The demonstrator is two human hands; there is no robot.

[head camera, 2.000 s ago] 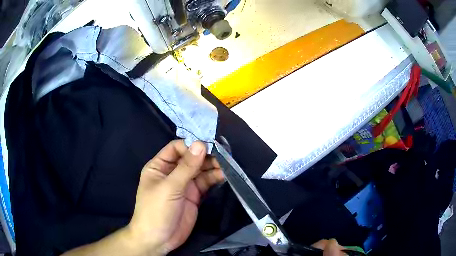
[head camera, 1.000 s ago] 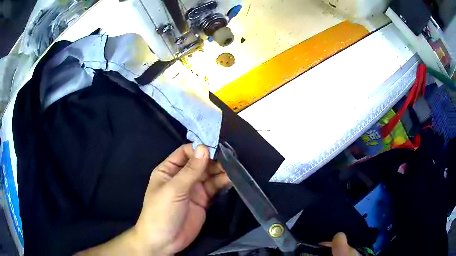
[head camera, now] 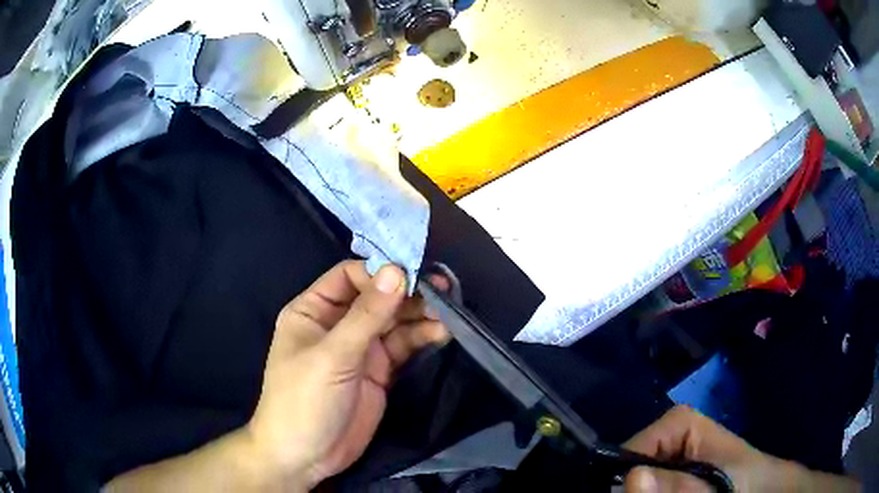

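My left hand [head camera: 332, 371] pinches the lower corner of a pale grey-backed piece [head camera: 366, 197] between thumb and fingers. A stitched line runs along this piece. The black garment [head camera: 193, 279] spreads under and left of the hand. My right hand [head camera: 699, 453], at the lower right, is closed around the dark handles of the shears [head camera: 506, 371]. The shear tips are at the pinched corner, just right of my left fingertips. Whether they touch the cloth is unclear. The blades look nearly closed. A brass-coloured pivot screw shows.
The sewing machine's presser area [head camera: 357, 58] is at the top, above an orange strip [head camera: 569, 106] on the pale bed. A pale marked tape [head camera: 675, 231] runs along the table's front edge. A shopping bag with red handles [head camera: 737, 260] is at the right.
The shears have turned so that the blades show more edge-on. My right hand has come further into view on the handles. My left hand keeps its pinch on the corner.
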